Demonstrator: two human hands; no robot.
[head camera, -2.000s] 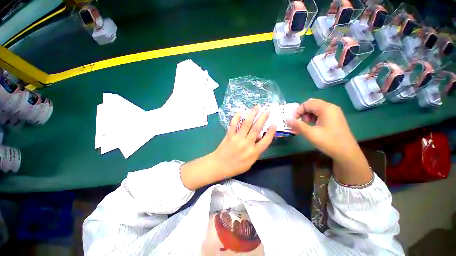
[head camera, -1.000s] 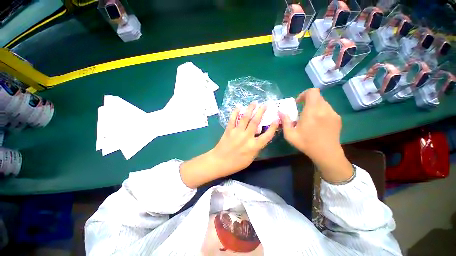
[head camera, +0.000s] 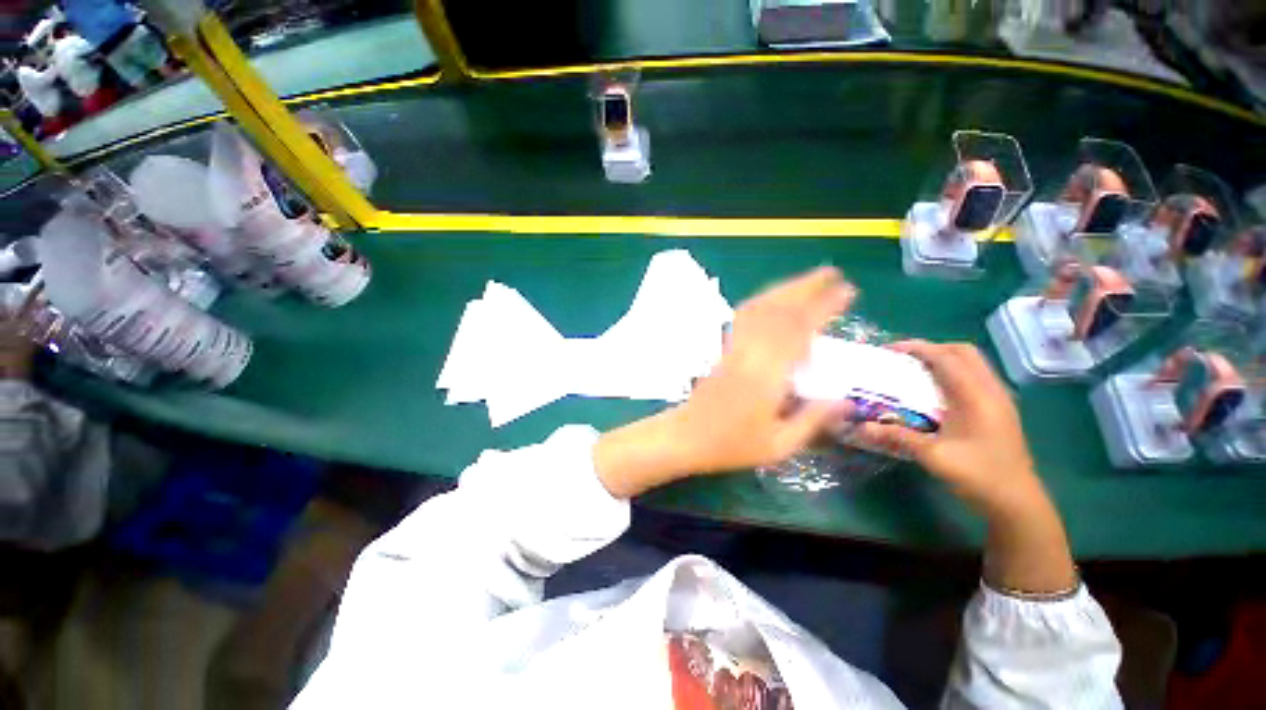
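Note:
A white printed paper sleeve (head camera: 868, 375) with a coloured picture on its near edge is held low over the bench. My right hand (head camera: 972, 423) grips its right end, thumb at the near edge. My left hand (head camera: 761, 382) is blurred at its left end, thumb near the edge and fingers raised; its hold is unclear. A crumpled clear plastic bag (head camera: 812, 474) shows below and behind the sleeve, partly hidden by my hands. A flat bow-tie stack of white sleeve blanks (head camera: 590, 364) lies left of my left hand.
Clear boxes with pink-band watches (head camera: 1062, 330) stand at right. One boxed watch (head camera: 623, 139) stands on the conveyor beyond the yellow edge (head camera: 639, 223). Nested printed sleeves (head camera: 285, 229) lean at left. Another person's sleeve (head camera: 49, 451) shows at far left, near a blue stool (head camera: 215, 513).
The view has swung left, showing more leaning sleeves and another person. My left hand's fingers have lifted from lying flat on the sleeve. The right hand now grips its right end.

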